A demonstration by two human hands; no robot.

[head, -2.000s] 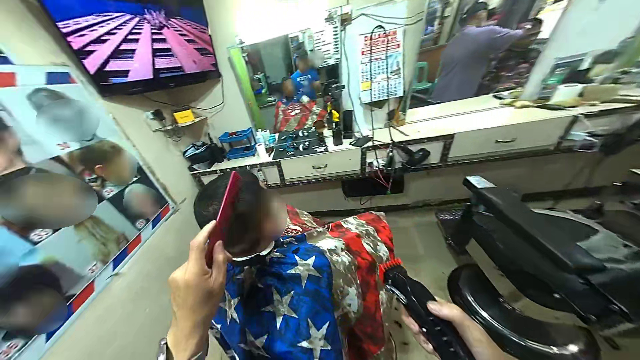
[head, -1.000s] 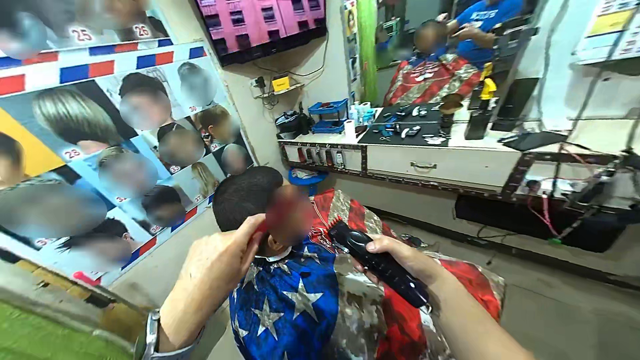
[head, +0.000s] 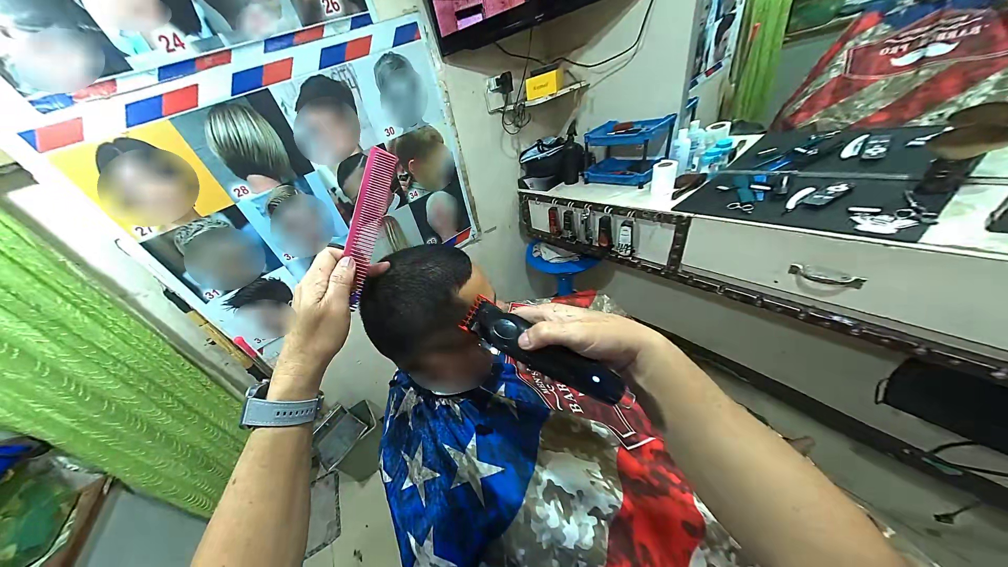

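Observation:
A person with short dark hair [head: 413,295] sits draped in a barber's cape [head: 472,465] with stars, camouflage and red areas. My left hand [head: 327,287] grips a pink comb [head: 372,213], held upright beside the back of the head, fingertips near the hair. In my right hand [head: 579,335] is a black cordless hair clipper [head: 551,354]. Its red guard comb [head: 474,313] is at the side of the head near the temple; whether it touches the hair is hard to tell. A grey-banded watch [head: 281,409] is on my left wrist.
At the right, a counter [head: 787,228] bears scissors, clippers and other tools on a black mat. Blue tiered trays [head: 622,169] and a blue stool [head: 559,264] are behind the seated person. A hairstyle poster [head: 236,189] covers the left wall, beside a green curtain [head: 118,354].
The comb has gone from beside the face to upright behind the head. The clipper has come to the temple from lower right, where it was two seconds ago. The view has swung left.

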